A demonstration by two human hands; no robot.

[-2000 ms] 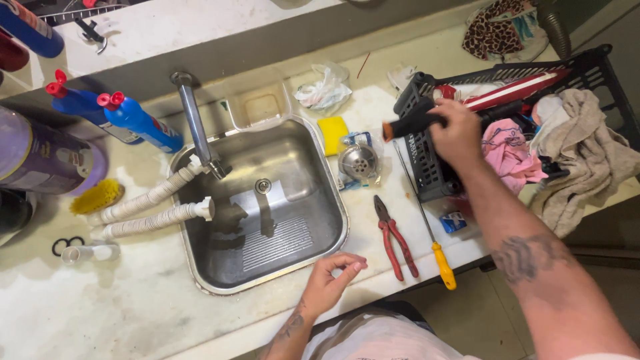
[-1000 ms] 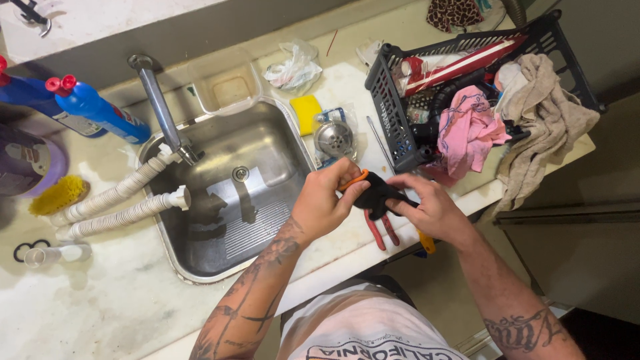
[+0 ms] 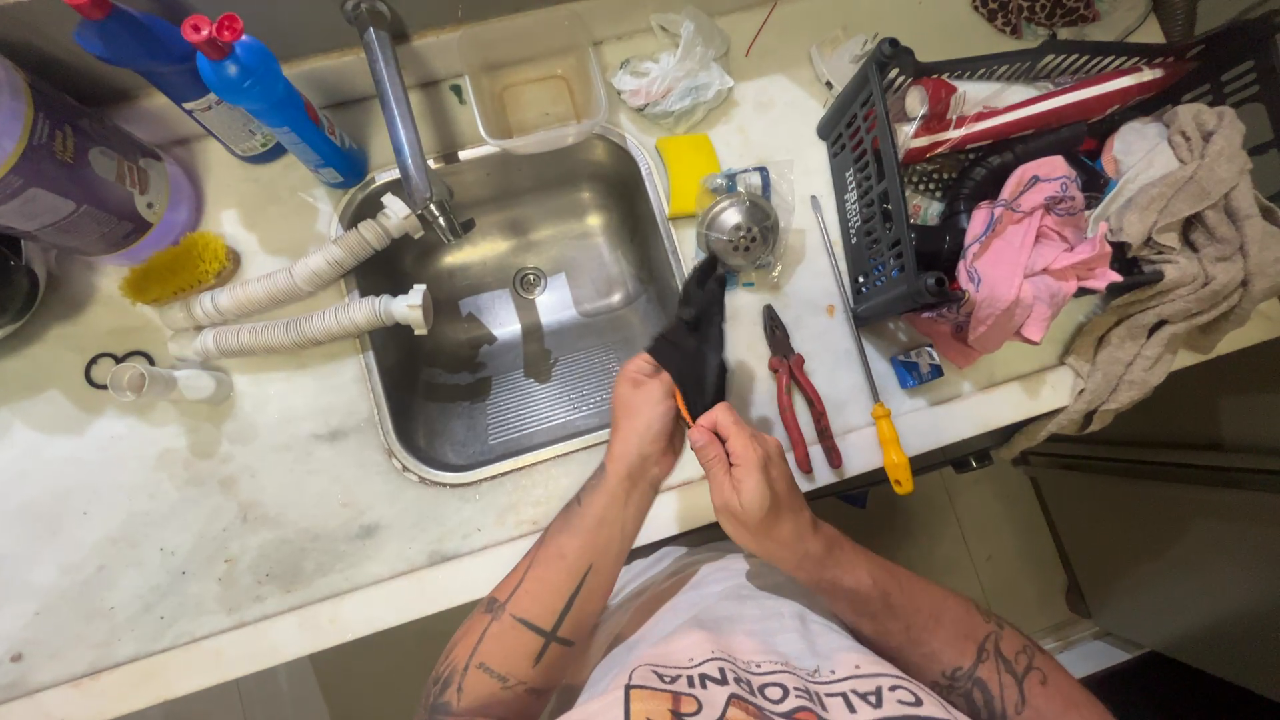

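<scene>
My left hand [image 3: 645, 410] is partly inside a black glove [image 3: 700, 345] with an orange-edged cuff, over the sink's right rim. Its fingers are hidden by the fabric, which stretches out ahead of them. My right hand [image 3: 745, 470] pinches the cuff near the left wrist. Just beyond the glove, a metal sink strainer [image 3: 738, 228] lies on clear plastic packaging. Red-handled pliers [image 3: 795, 390] and a screwdriver with a yellow handle [image 3: 890, 450] lie to the right. Two white corrugated drain hoses [image 3: 300, 325] reach over the left rim of the steel sink [image 3: 520, 400].
A black plastic crate [image 3: 885, 290] holds cloths and a red package. Beyond the sink are a faucet [image 3: 395, 110], a clear plastic tub [image 3: 535, 95] and a yellow sponge [image 3: 688, 172]. Blue bottles [image 3: 280, 110], a yellow brush [image 3: 180, 268] and a white pipe fitting [image 3: 165, 384] are left.
My right hand has come from the crate with the black glove, and my left hand has moved up to it. The left hand has since gone partly into the glove.
</scene>
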